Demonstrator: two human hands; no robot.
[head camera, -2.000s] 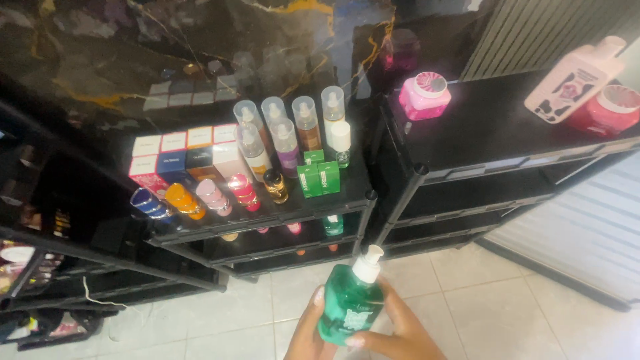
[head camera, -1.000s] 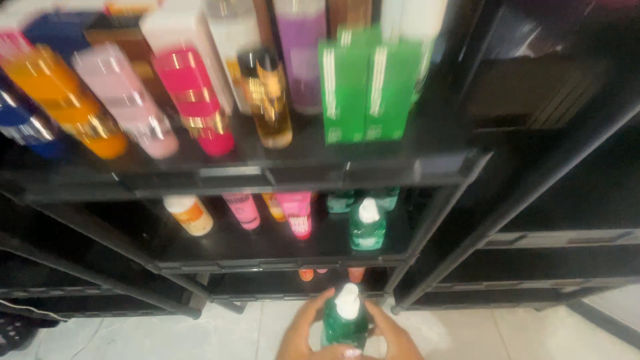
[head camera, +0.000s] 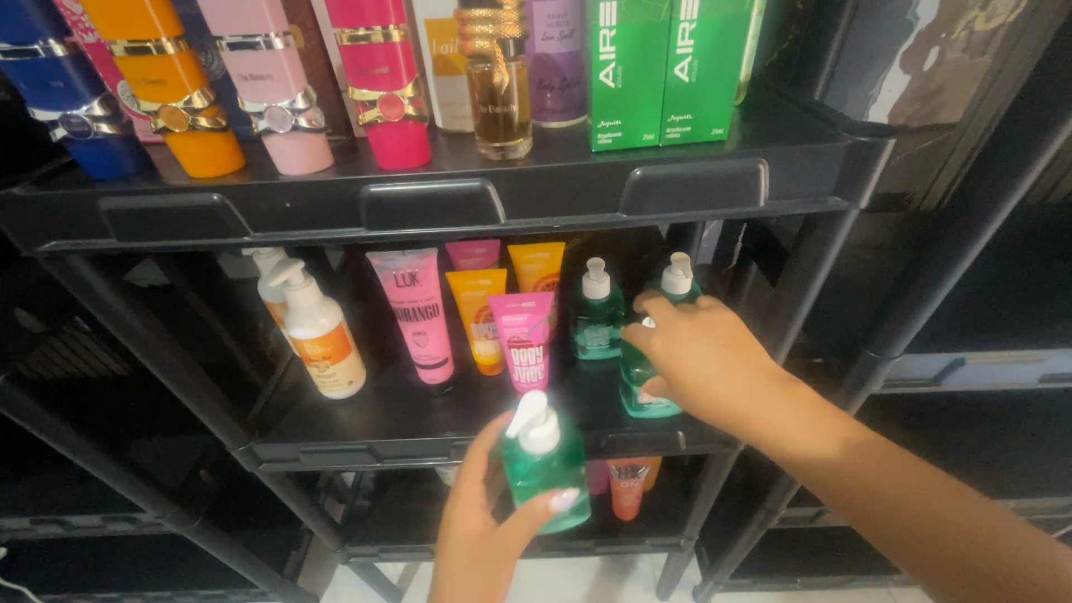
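Note:
My left hand (head camera: 494, 519) is wrapped around a green pump bottle with a white pump top (head camera: 548, 473), held in front of the middle shelf's edge. My right hand (head camera: 703, 360) grips another green pump bottle (head camera: 641, 381) at the right front of that shelf, its fingers over the top and side, partly hiding it. Behind stand two more green pump bottles, one to the left (head camera: 596, 314) and one at the right (head camera: 680, 276), the latter partly covered by my fingers. A pink squeeze tube (head camera: 523, 339) stands just left of them.
The black plastic middle shelf (head camera: 377, 423) also bears a taller pink tube (head camera: 419, 322), yellow tubes (head camera: 477, 322) and white-and-orange pump bottles (head camera: 322, 343). Above, the upper shelf's edge (head camera: 561, 201) overhangs, with perfume bottles and green boxes (head camera: 628, 75). A coral tube (head camera: 628, 486) stands lower down.
Both hands were around one green bottle; now my left hand alone holds it, and my right hand has moved onto another bottle on the shelf. The view has come much closer to the shelves.

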